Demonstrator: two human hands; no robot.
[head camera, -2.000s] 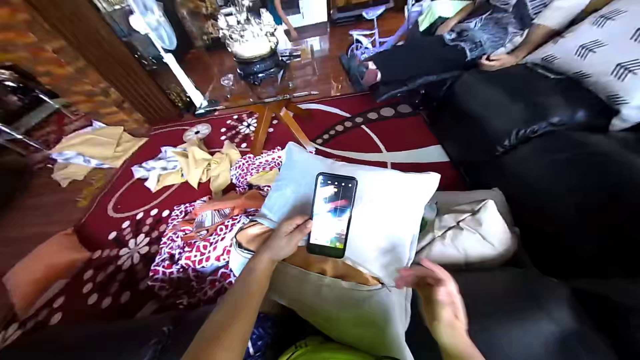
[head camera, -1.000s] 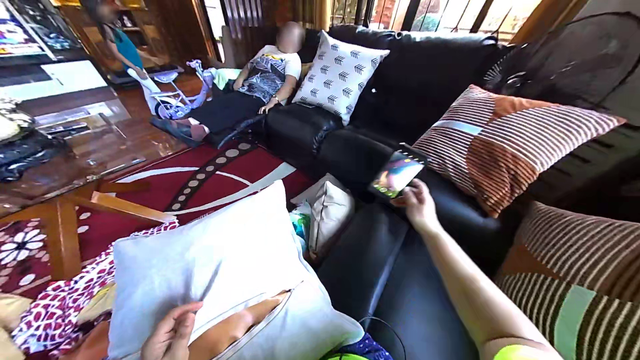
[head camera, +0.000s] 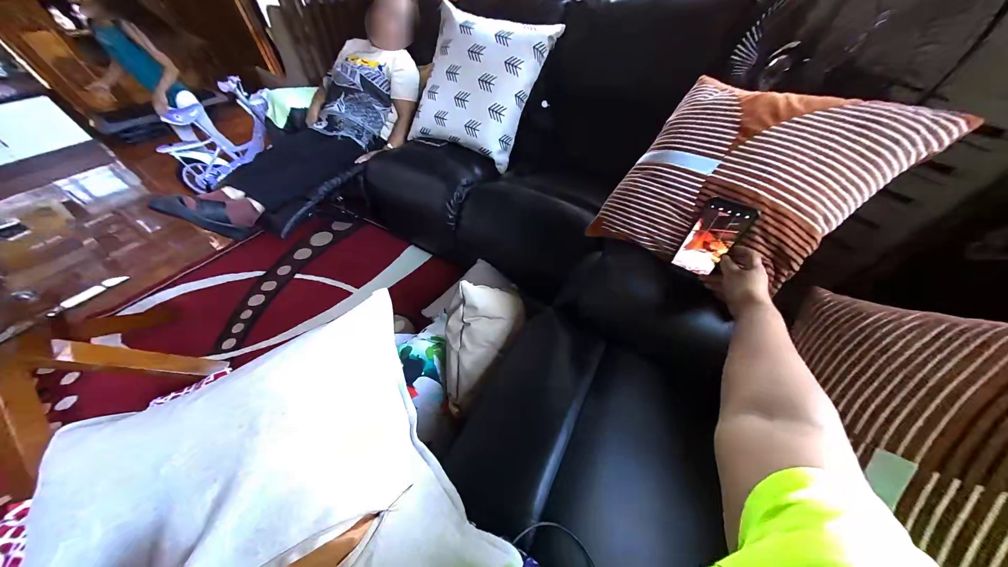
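Observation:
My right hand (head camera: 740, 276) grips a smartphone (head camera: 715, 235) with its screen lit, held out at the right in front of an orange and brown striped cushion (head camera: 787, 157). The arm is stretched out over the black leather sofa (head camera: 630, 441). My left hand is outside the view. A light grey cushion cover (head camera: 236, 441) lies at the lower left; its opening (head camera: 339, 543) at the bottom edge shows orange-brown fabric inside. A second brown striped cushion (head camera: 929, 386) lies at the right edge.
A person (head camera: 366, 94) sits on the sofa beside a white cushion with arrow patterns (head camera: 484, 87). Another person (head camera: 130, 55) stands near a small lilac bicycle (head camera: 213, 142). A beige cushion (head camera: 480, 331) lies beside the sofa, near the red rug (head camera: 354, 260). Wooden table legs (head camera: 134, 358) stand at left.
The phone was over the grey cushion cover first; my right hand now holds it out at the right, before the striped cushion. My left hand has left the view. The view has swung right.

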